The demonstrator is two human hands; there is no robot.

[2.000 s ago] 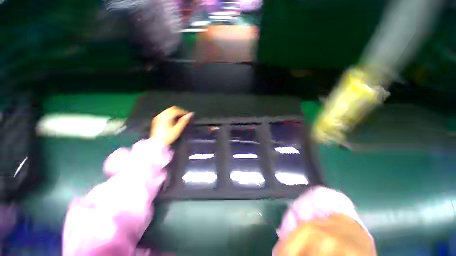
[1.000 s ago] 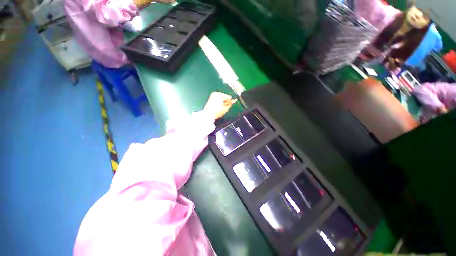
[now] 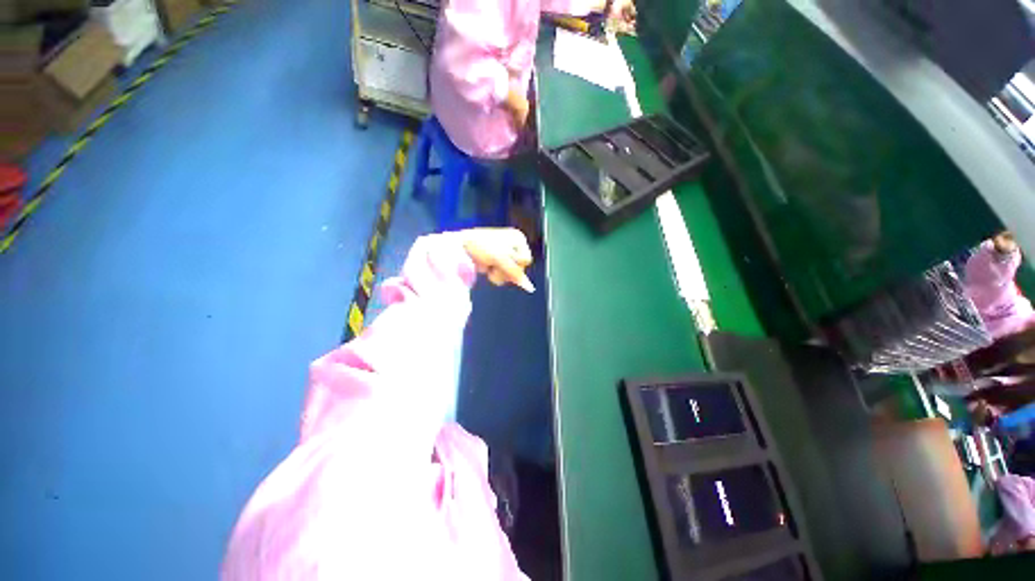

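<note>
My left hand (image 3: 501, 257) is in the air just left of the green bench's edge, fingers curled, thumb or finger pointing out, and nothing visible in it. Its pink sleeve fills the lower middle of the view. A black foam tray (image 3: 666, 496) lies on the bench at lower right, cut off by the bottom edge. Smartphones lie in its slots: the upper smartphone (image 3: 693, 412) and the one below it (image 3: 728, 503) have dark screens with small white text. A third shows only in part. My right hand is out of the picture.
A second black tray (image 3: 609, 212) with phones lies further along the bench (image 3: 590, 329). A long white strip (image 3: 681, 252) runs beside it. A person in pink (image 3: 482, 74) sits on a blue stool (image 3: 452, 187). A black mat (image 3: 772, 397) adjoins the near tray.
The view has swung left, so the near tray now sits at lower right and more floor shows. My left hand has moved from beside the tray to off the bench edge. My right sleeve has left view.
</note>
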